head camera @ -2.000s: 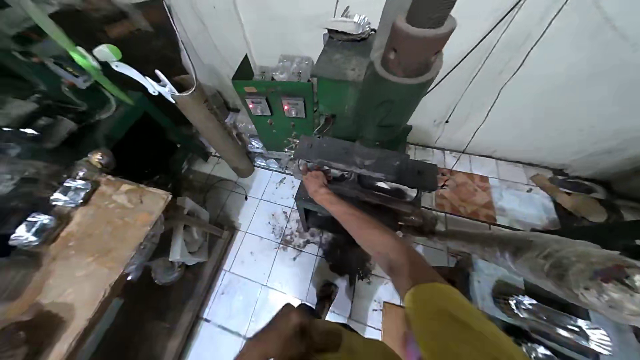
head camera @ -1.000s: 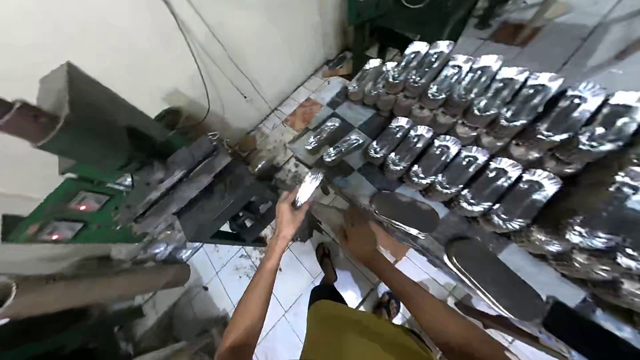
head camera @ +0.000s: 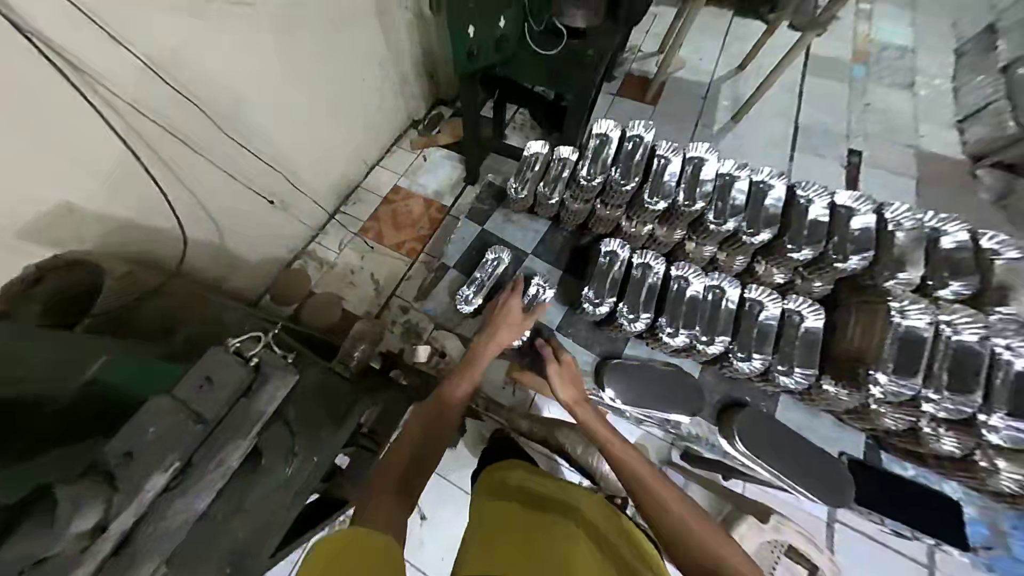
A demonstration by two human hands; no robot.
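Note:
My left hand (head camera: 506,318) is at a small oval foil tray (head camera: 538,293) with a crimped rim, on a checkered tiled tabletop; the hand covers part of the tray, and its exact grip is hidden. Just right of it, my right hand (head camera: 560,370) reaches in with fingers apart, near the tray's lower end, holding nothing that I can see. Another foil tray (head camera: 483,278) lies to the left of my left hand. Stacks of like foil trays (head camera: 640,290) stand in two rows to the right.
Two dark oval plates (head camera: 650,387) lie along the table's near edge, with a black phone-like slab (head camera: 907,502) farther right. A heavy metal press part (head camera: 192,448) is at the lower left. Green machinery (head camera: 512,36) stands beyond the table, and cables hang against the wall (head camera: 240,96).
The view has swung right from the press to the table of foil trays. One second ago my left hand held a foil tray up near the table's edge; now it is down over the tabletop.

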